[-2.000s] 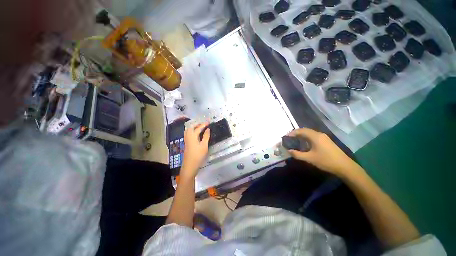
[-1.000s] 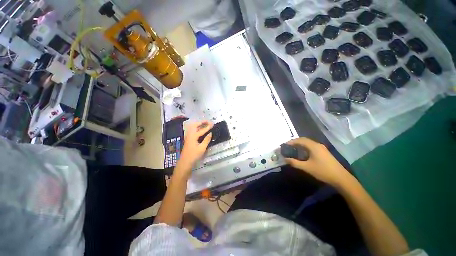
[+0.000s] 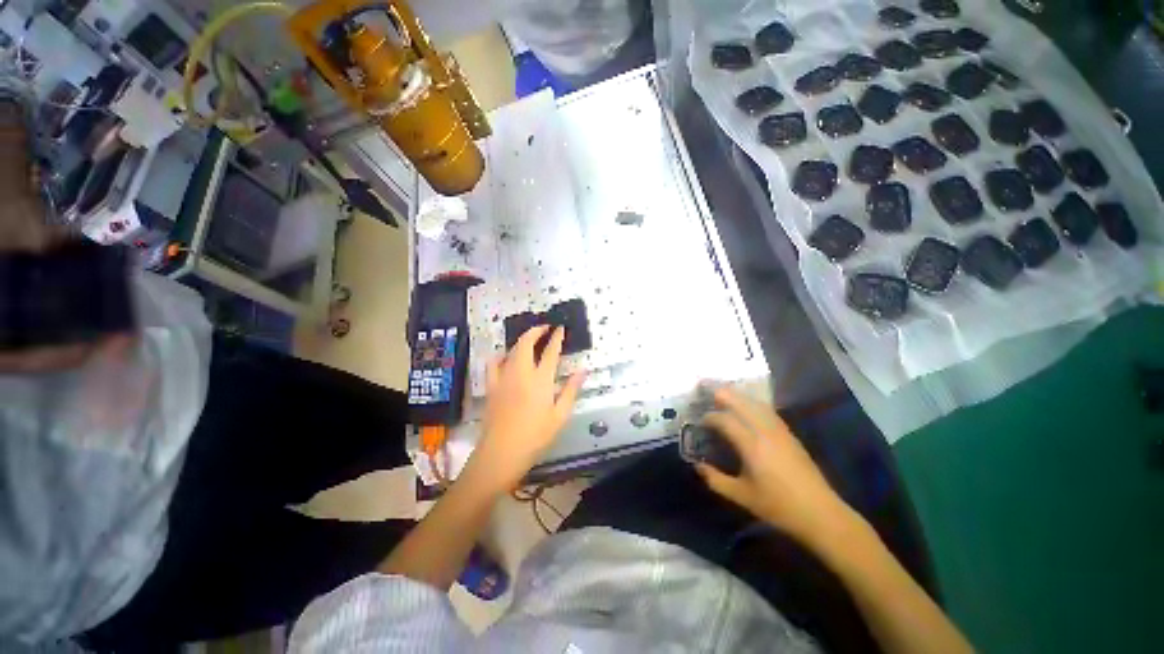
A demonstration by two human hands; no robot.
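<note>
The white machine plate (image 3: 638,275) has small holes and dark specks. A black fixture block (image 3: 574,327) lies on its front part. My left hand (image 3: 530,399) is at the block's front edge with its fingertips on it; whether it grips anything there I cannot tell. My right hand (image 3: 756,463) is at the plate's front right corner and holds a black housing (image 3: 702,445) between thumb and fingers. The housing's shiny rim shows.
Round buttons (image 3: 599,429) line the front edge. A teach pendant (image 3: 438,351) lies left, below the amber dispensing cylinder (image 3: 444,147). A lined tray (image 3: 894,371) with rows of black housings is at right. Another person's smock (image 3: 109,473) is at left.
My left hand has moved from the block's left side to its front edge. My right hand has turned the housing, so its rim faces up, and moved it slightly toward me. The camera view has shifted.
</note>
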